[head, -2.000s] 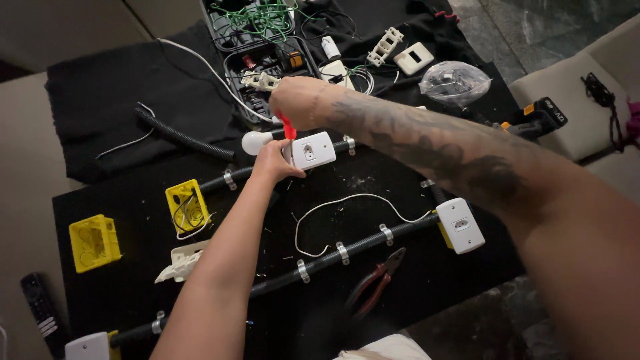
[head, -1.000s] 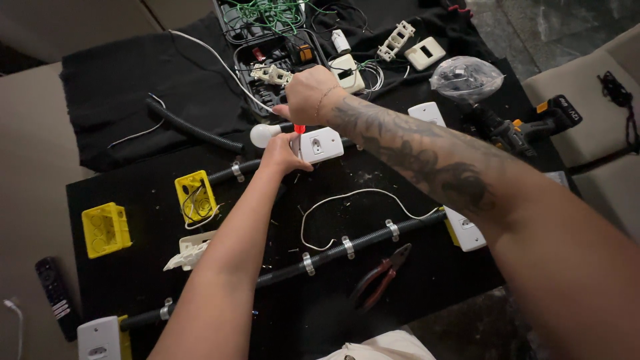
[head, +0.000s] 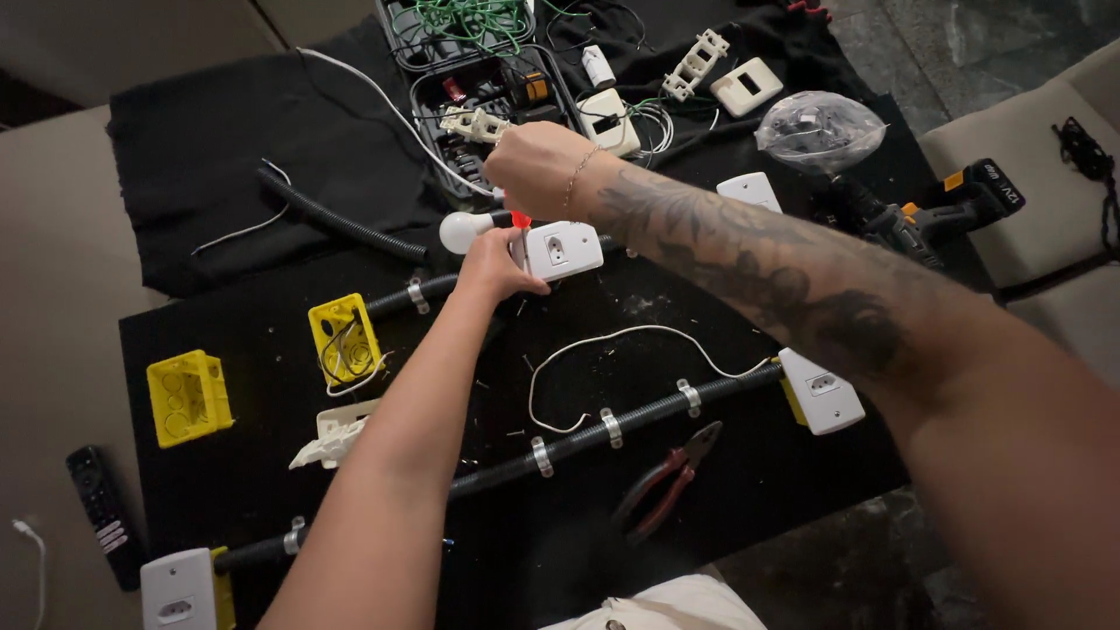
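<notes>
My right hand [head: 541,171] grips a screwdriver [head: 521,220] with a red handle, held upright with its shaft down at the left end of a white outlet cover plate [head: 564,251]. Around that same end, my left hand [head: 500,265] holds the plate, thumb at its lower edge. The screwdriver's tip is hidden by my fingers. A white light bulb [head: 464,233] lies just left of the plate. Black corrugated conduit [head: 433,287] runs from there to a yellow electrical box [head: 343,343] with wires in it. Another white outlet plate [head: 821,392] sits at the right.
Combination pliers [head: 669,481] lie near the lower conduit, which metal clamps [head: 612,428] hold. A cordless drill [head: 919,214] is at the right, beside a plastic bag [head: 820,129]. An open tool case [head: 490,109] stands at the back. An empty yellow box [head: 188,398] and a remote control [head: 105,516] are at left.
The view has shifted slightly. Both hands stay at the same outlet plate, with the red-handled screwdriver upright at its left end.
</notes>
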